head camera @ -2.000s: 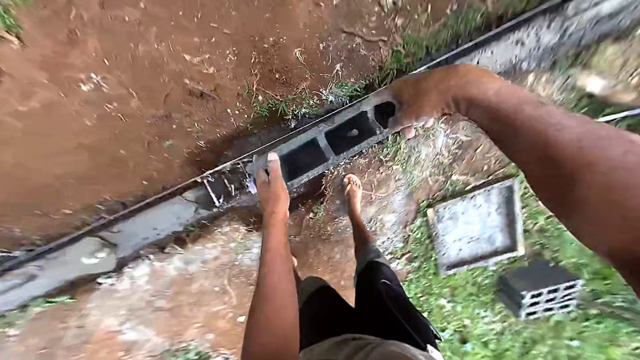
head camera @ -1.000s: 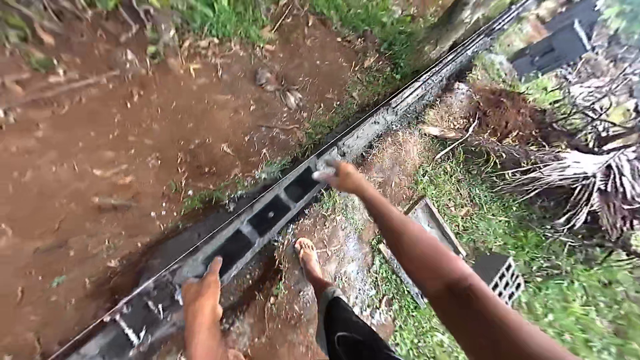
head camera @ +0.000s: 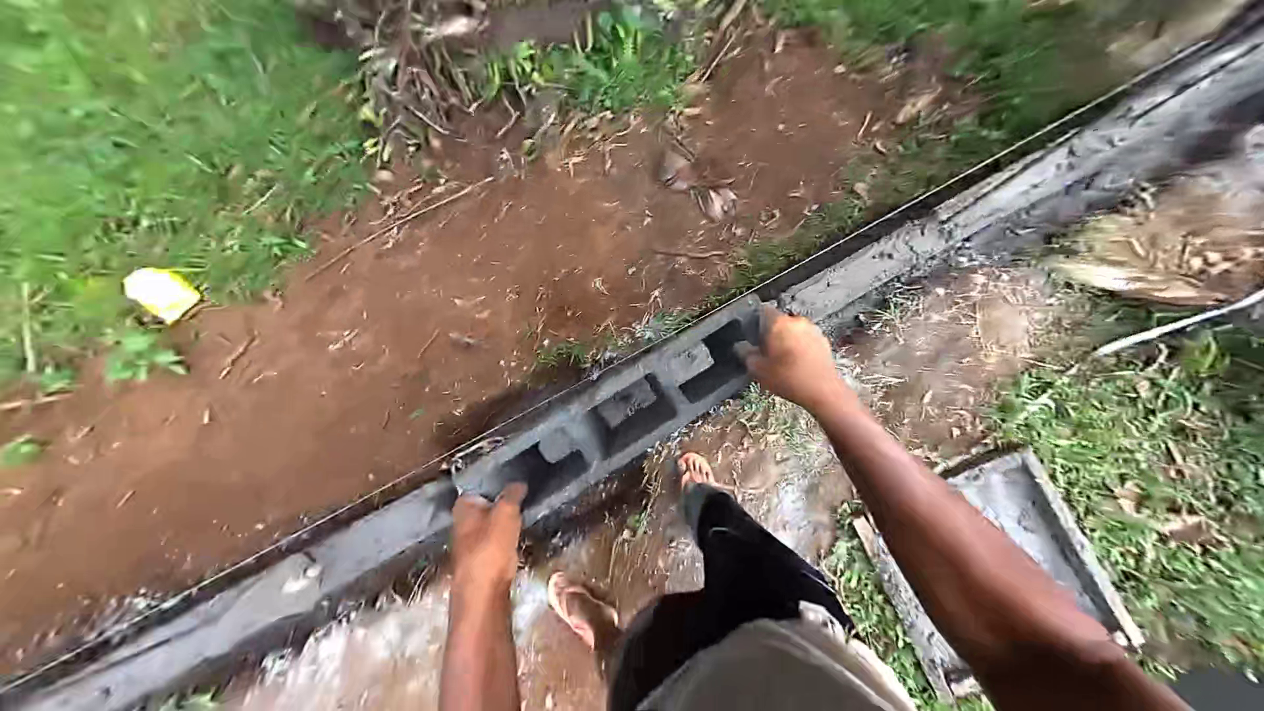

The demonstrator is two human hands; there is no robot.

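Observation:
A grey hollow concrete block [head camera: 673, 420] with its cavities facing up lies along a low concrete footing wall [head camera: 869, 272]. At the block's lower-left end, my left hand [head camera: 489, 523] grips the end wall, with fingertips at the cavity. My right hand [head camera: 790, 355] grips the upper-right end, fingers curled over its end wall. A taut string line [head camera: 326, 523] runs along the far edge of the block and wall. The block's underside is hidden.
A shallow mortar tray [head camera: 1071, 538] lies on the grass at the lower right. My sandalled feet [head camera: 585, 607] are on muddy ground on the near side of the wall. Bare red soil extends beyond the wall; a yellow-white object [head camera: 163, 294] lies in the grass at the left.
The view has swung between frames. Both hands remain at the ends of a block; its cavities looked dark before, and grey material now shows within them.

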